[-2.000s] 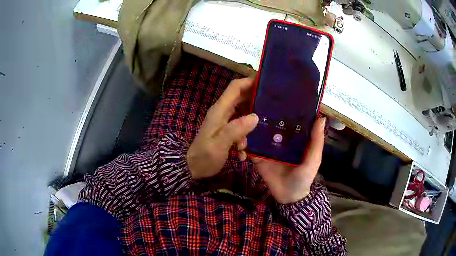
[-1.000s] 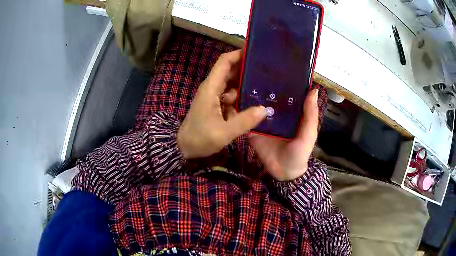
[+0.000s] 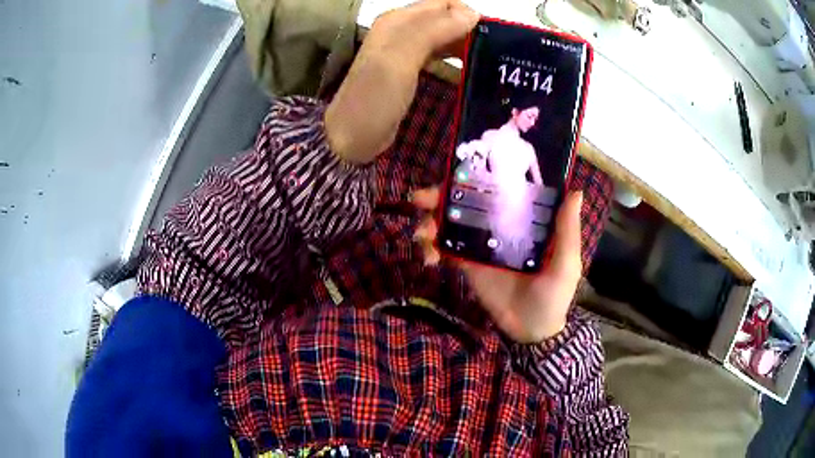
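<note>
A smartphone (image 3: 514, 148) with a red case edge is upright in front of me. Its lit screen shows the time 14:14 over a picture of a figure in a pale dress. My right hand (image 3: 527, 291) holds its lower part from below, thumb along the right edge and fingertips showing at the left edge. My left hand (image 3: 389, 76) is at the upper left, with its fingers reaching the phone's top left corner. Part of its fingers is hidden, so its grip is unclear.
Khaki cloth (image 3: 290, 45) hangs over the table edge at upper left; more khaki cloth (image 3: 679, 394) lies at lower right. A white tray (image 3: 737, 344) holds red-handled scissors (image 3: 758, 324). A slim black tool (image 3: 743, 116) lies on the white machine table (image 3: 657, 116).
The phone screen has changed from a dark view with small icons to the lit time display. My left hand has moved from the lower screen up to the top left corner.
</note>
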